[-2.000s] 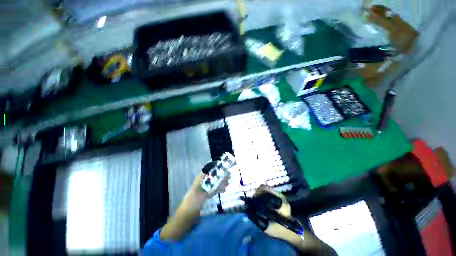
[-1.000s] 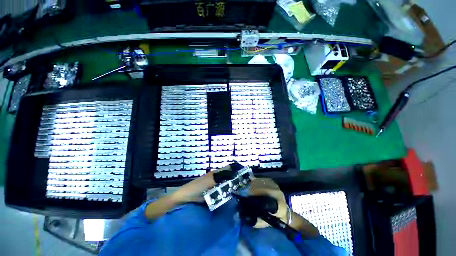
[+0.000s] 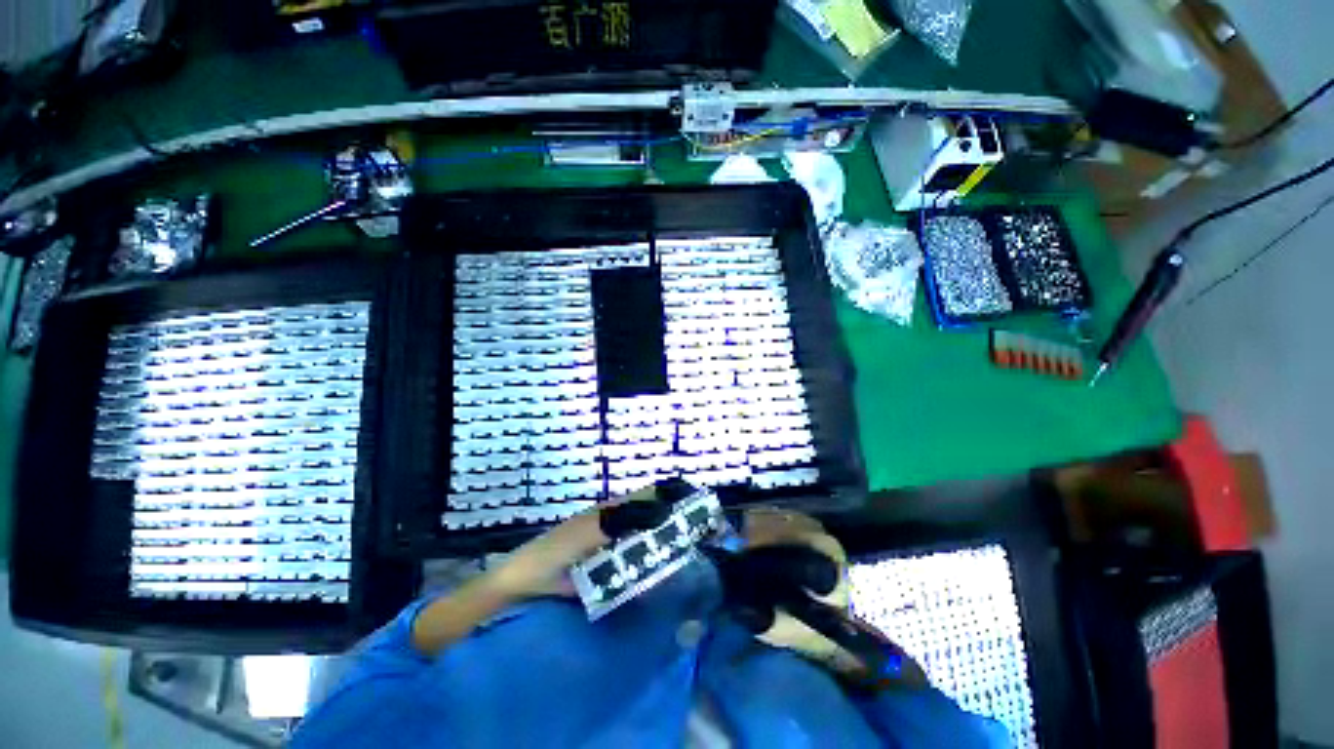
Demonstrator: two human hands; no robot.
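A silvery oblong metal workpiece (image 3: pixel 647 553) with a row of dark recesses is held close to the blue workwear, below the centre parts tray. My left hand (image 3: pixel 585 539), with black coverings on its fingers, grips it from the left and behind. My right hand (image 3: pixel 790 574) is at its right end, with black coverings and a slim black tool (image 3: pixel 841 632) with a blue end. The tool's near end points down right; its working tip is not clear. The centre tray (image 3: pixel 837 366) holds rows of silvery parts with one dark gap.
The left parts tray (image 3: pixel 47 454) and lower-right parts tray (image 3: pixel 1036 629) hold rows. Small-parts trays (image 3: pixel 969 266), an orange-red strip holder (image 3: pixel 1036 356) and a hanging screwdriver (image 3: pixel 1141 315) are at right. A black bin (image 3: pixel 571 41) stands on the shelf.
Since the oldest frame both hands and the workpiece have come down from over the centre tray's lower part to the body. The view has also shifted. In the last second the workpiece moved slightly left.
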